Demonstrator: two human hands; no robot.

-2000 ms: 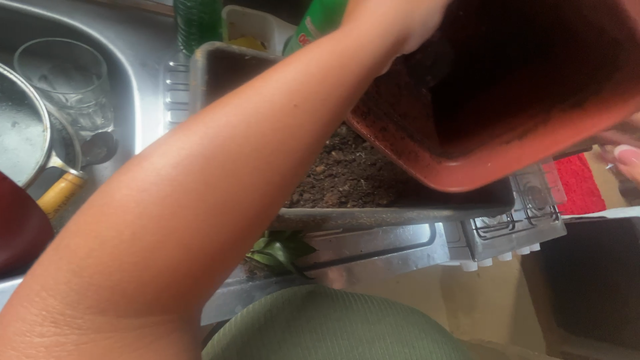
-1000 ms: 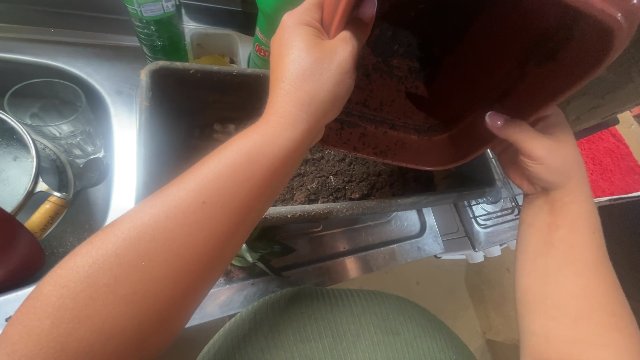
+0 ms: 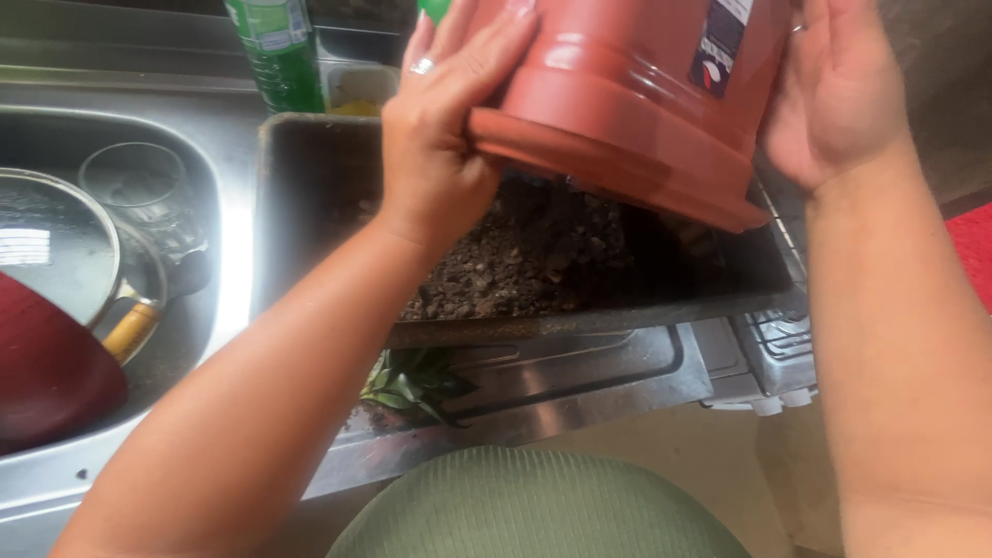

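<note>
A terracotta-coloured plastic plant pot [image 3: 620, 93], with a label on its side, is tipped rim down over a dark rectangular trough [image 3: 589, 322]. My left hand [image 3: 457, 116] grips the pot near its rim at the left. On the other side, my right hand [image 3: 833, 97] holds the pot's wall, its fingers partly hidden. Dark crumbly soil [image 3: 496, 267] lies in the trough below the rim. The pot's inside is out of sight. In front of the trough, a green leafy plant [image 3: 415, 387] lies on the steel draining board.
At the left, a steel sink [image 3: 236, 232] holds a drinking glass [image 3: 143, 194], a glass lid [image 3: 54, 240] and a dark red vessel [image 3: 46, 372]. Behind the trough stand a green bottle [image 3: 283, 62] and a pale container [image 3: 360, 85]. A gas stove [image 3: 779, 349] is at the right.
The pot has been turned further over: its dark inside showed before, and now its outer wall and label do. My right hand has moved up along the pot's side.
</note>
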